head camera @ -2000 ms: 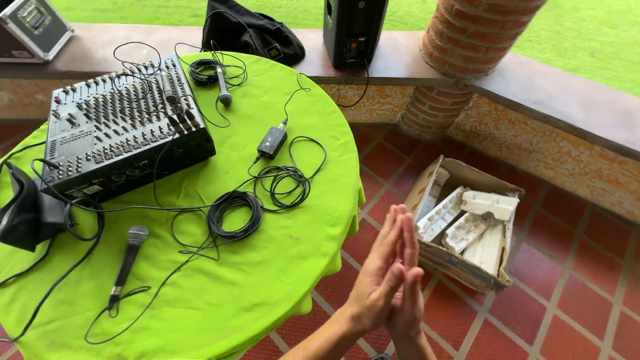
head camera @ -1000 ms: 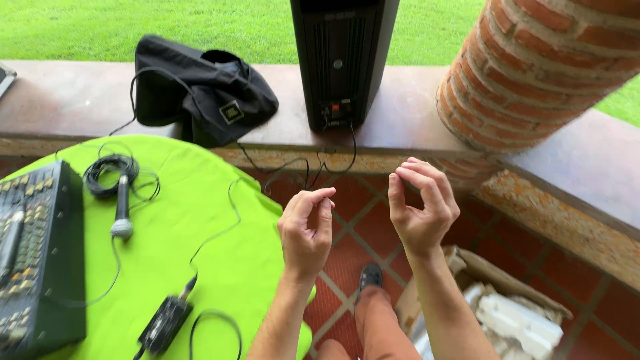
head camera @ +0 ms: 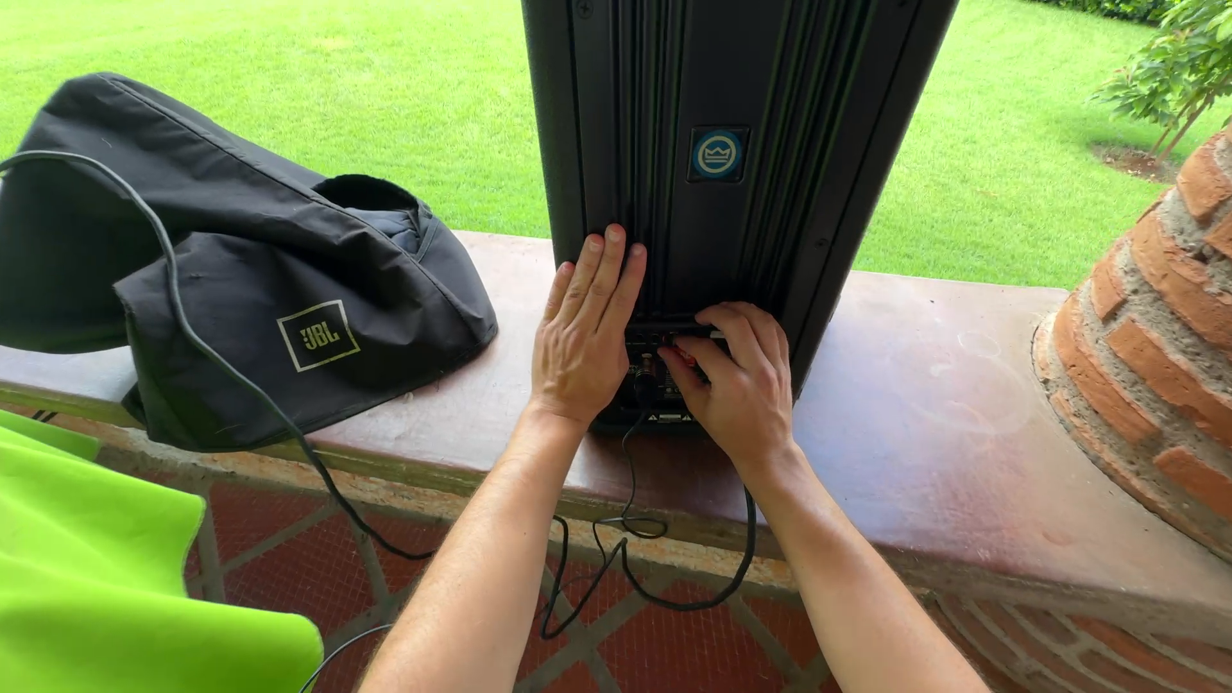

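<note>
A tall black loudspeaker point(head camera: 741, 231) stands on the ledge with its rear side toward me. My left hand point(head camera: 587, 332) lies flat against its lower left part, fingers extended upward. My right hand point(head camera: 741, 375) is at the connector panel point(head camera: 659, 358) near the bottom, its thumb and index finger by a small red part; whether they pinch it, I cannot tell. A thin black cable point(head camera: 630, 462) runs down from the panel, and a thicker black cable point(head camera: 751, 539) hangs from under my right hand, which hides its upper end.
A black JBL fabric cover point(head camera: 231, 356) lies on the stone ledge point(head camera: 924, 385) at the left, with a cable passing over it. A brick column point(head camera: 1155, 356) rises at the right. The green tablecloth point(head camera: 115, 577) is at lower left, above red floor tiles point(head camera: 260, 539).
My hands were together by the cardboard box, then raised apart in the air; now both are at the rear of the loudspeaker. The view has moved much closer to it.
</note>
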